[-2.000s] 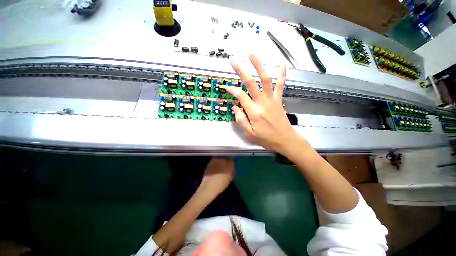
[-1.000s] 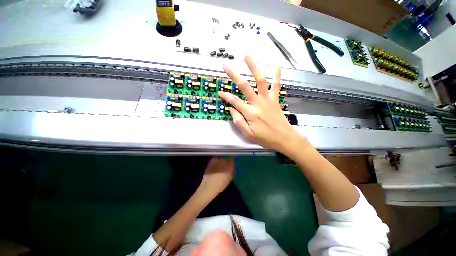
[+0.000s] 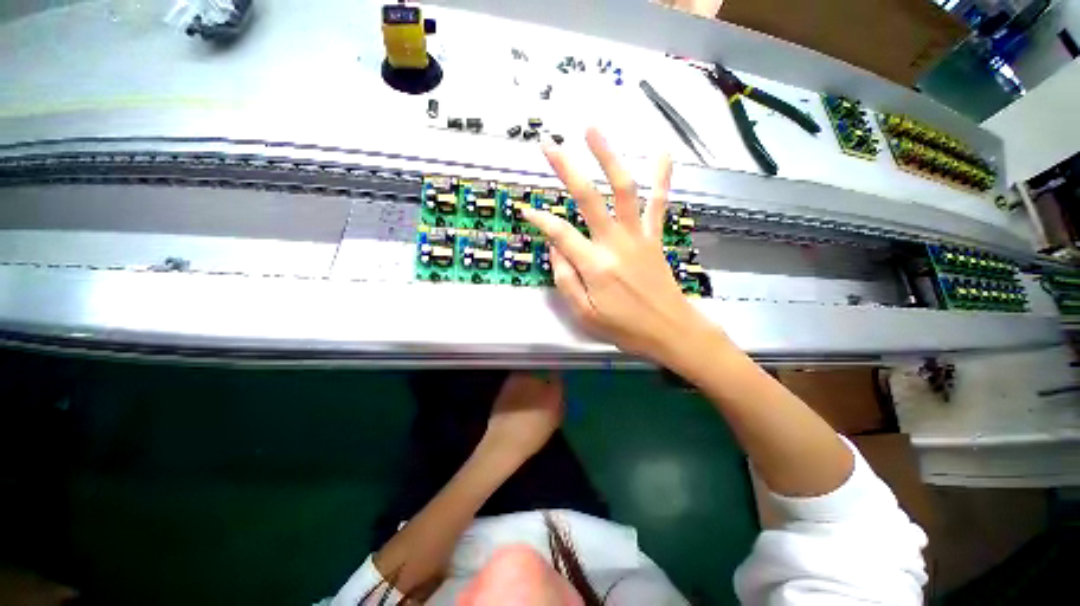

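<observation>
A populated circuit board panel (image 3: 474, 253), green with two rows of small units, lies between the conveyor rails in front of me. My right hand (image 3: 616, 266) is over the right part of the panel with its fingers spread, and covers several units. Whether its fingertips touch the parts I cannot tell. My left hand (image 3: 525, 408) hangs below the front edge of the conveyor, over my lap. Its fingers are partly hidden by the edge, and whether it holds anything cannot be seen.
On the shelf behind are a yellow bottle (image 3: 406, 45), loose dark parts (image 3: 471, 124), tweezers (image 3: 675, 121), side cutters (image 3: 749, 116) and spare boards (image 3: 936, 152). Another panel (image 3: 978, 279) is on the conveyor at right. A clear bag (image 3: 217, 19) lies far left.
The panel has moved to the right along the rails, under my right hand. My right hand stays spread in nearly the same place. My left hand has hardly moved.
</observation>
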